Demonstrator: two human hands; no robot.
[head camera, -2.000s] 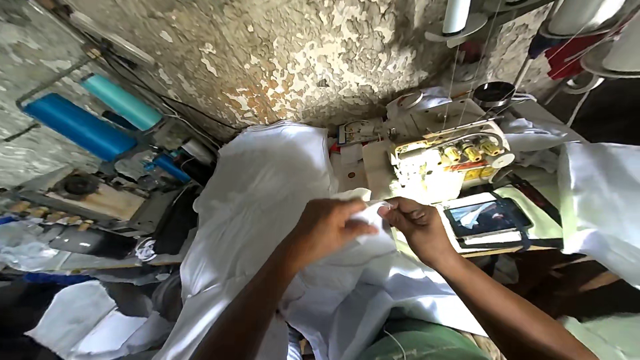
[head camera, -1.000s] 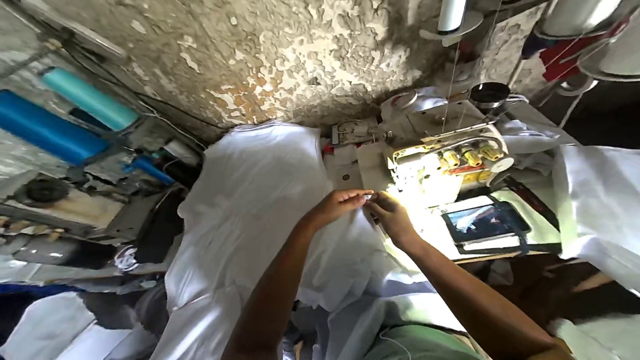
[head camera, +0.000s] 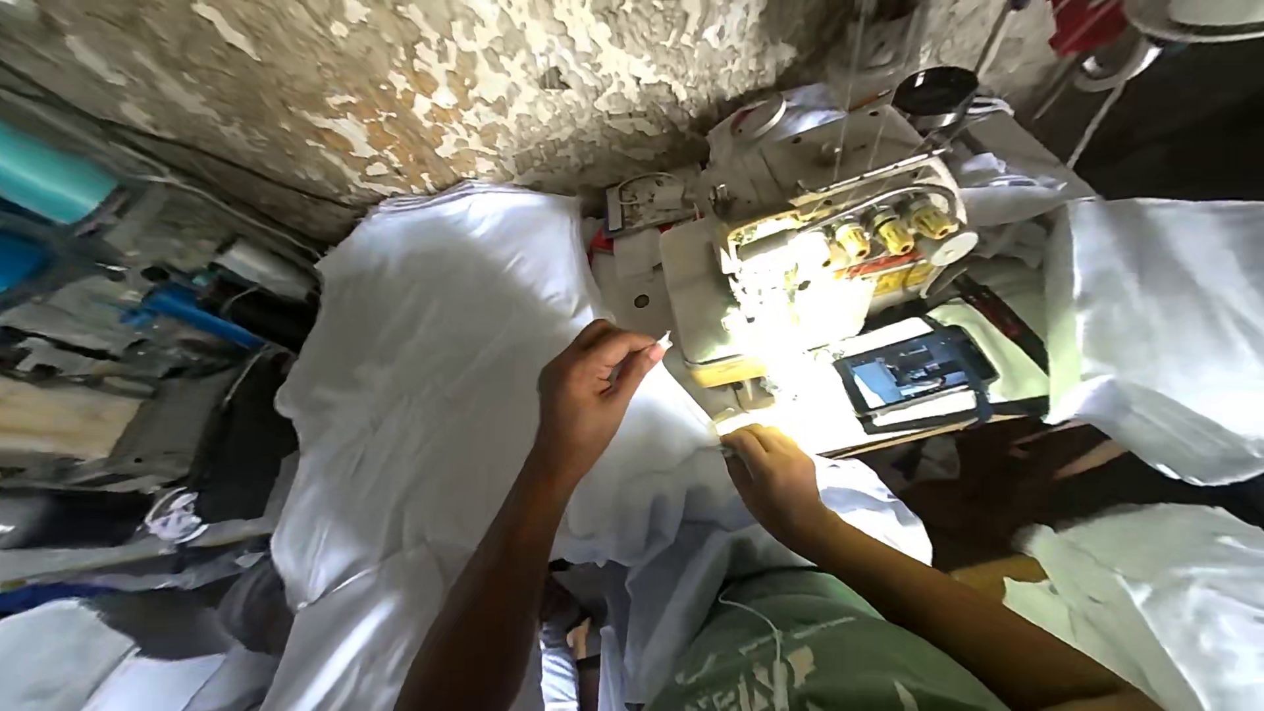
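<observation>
My left hand (head camera: 592, 390) pinches a tiny white piece, perhaps a label or scrap, between thumb and fingers, above a large spread of white fabric (head camera: 434, 346). Lower and to the right, my right hand (head camera: 775, 474) has its fingertips closed at the fabric's edge, just below the front of an overlock sewing machine (head camera: 829, 267). A bright light shines on the machine's needle area. The fabric runs from near the wall down over the table edge toward my lap.
A smartphone (head camera: 913, 370) lies right of the machine. More white cloth (head camera: 1165, 336) hangs at the right. A peeling wall (head camera: 553, 89) stands behind. At the left are a teal thread cone (head camera: 49, 173) and other machine parts. A black round dish (head camera: 935, 91) sits behind the machine.
My hands were together at the small white piece; now they are apart. The right hand has moved down to the fabric's edge, while the left still holds the piece.
</observation>
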